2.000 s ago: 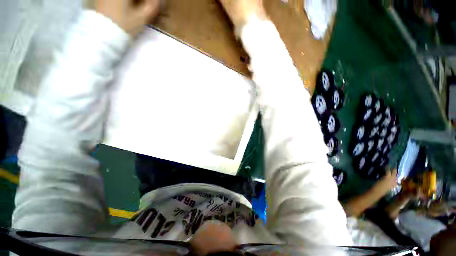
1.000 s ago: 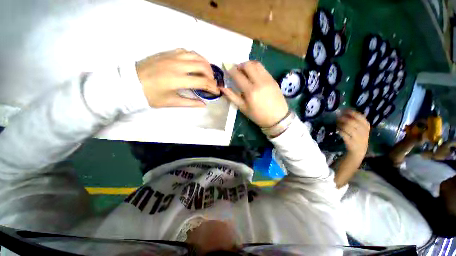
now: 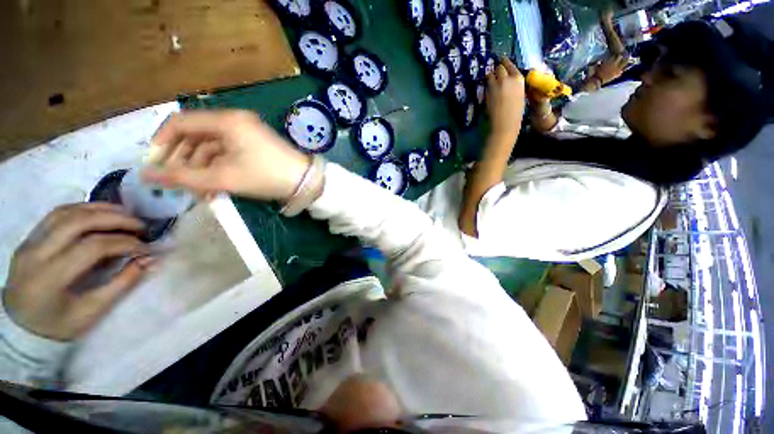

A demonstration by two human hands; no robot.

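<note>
A black round housing (image 3: pixel 106 188) is over the white board, at the left. My left hand (image 3: pixel 81 267) holds it at its near side, fingers curled around the rim; a thin translucent piece shows near the fingertips. My right hand (image 3: pixel 225 157) holds a pale disc (image 3: pixel 157 197) by its edge, thumb and finger pinched, a cream-yellow sleeve on one fingertip. The disc overlaps the housing and is tilted; I cannot tell whether it touches it. The right hand is slightly blurred.
The white board (image 3: pixel 242 246) has a raised corner. A brown board (image 3: pixel 153 59) lies beyond. Many finished units (image 3: pixel 311 125) are grouped on the green surface (image 3: pixel 263 110). A neighbouring person (image 3: pixel 569 195) reaches towards them. A yellow tool (image 3: pixel 547 83) and cardboard boxes (image 3: pixel 556 318) are farther right.
The view has swung right, showing more of the neighbour. Both hands came back over the white board earlier with the housing; now a pale disc shows in my right hand over it.
</note>
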